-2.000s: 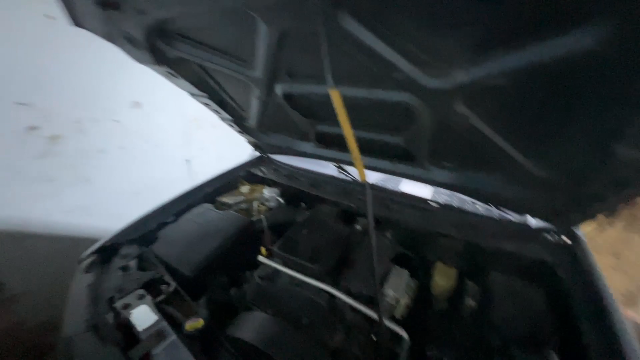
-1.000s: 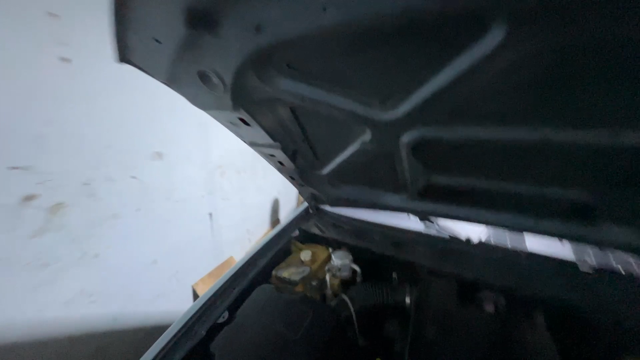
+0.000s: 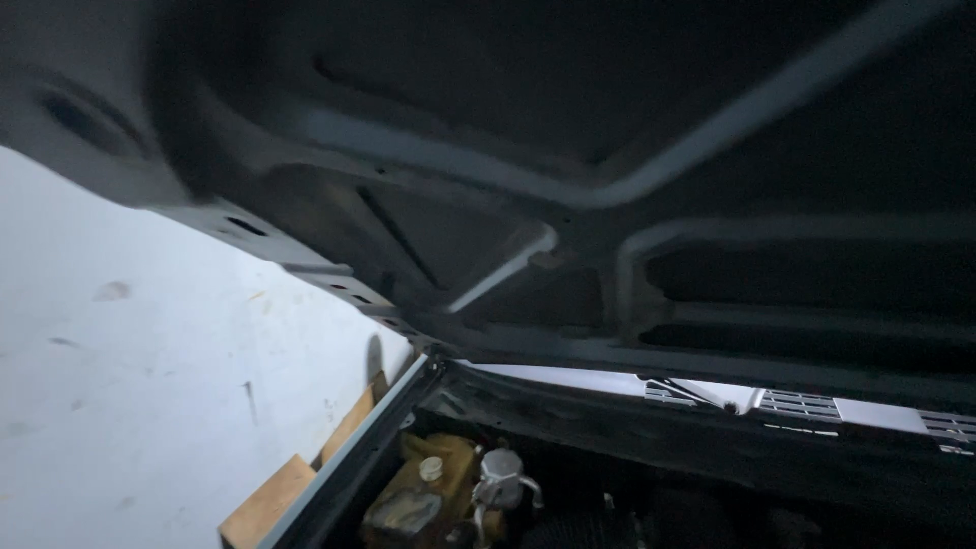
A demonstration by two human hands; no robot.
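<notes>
Neither my left hand nor my right hand is in the head view, so what they hold or touch is hidden. The raised car hood [image 3: 488, 183] fills the upper part, its ribbed underside facing me. Below it, at the bottom, a yellowed plastic reservoir [image 3: 427, 484] with a pale cap sits in the dark engine bay. A silver metal canister-like part [image 3: 501, 473] with curved pipes stands just right of the reservoir. The cowl panel [image 3: 801, 406] with slotted vents shows through the gap between hood and engine bay.
A white, marked wall [image 3: 152, 366] rises on the left. Beside the pale fender edge [image 3: 351, 450], wooden pieces [image 3: 267, 499] stand between car and wall. The hood's edge [image 3: 305, 267] slopes down to the corner near the hinge. Much of the engine bay is in deep shadow.
The view has moved closer to the reservoir corner under the hood. The yellow-sleeved prop rod and the bar across the engine, seen two seconds ago, are out of view.
</notes>
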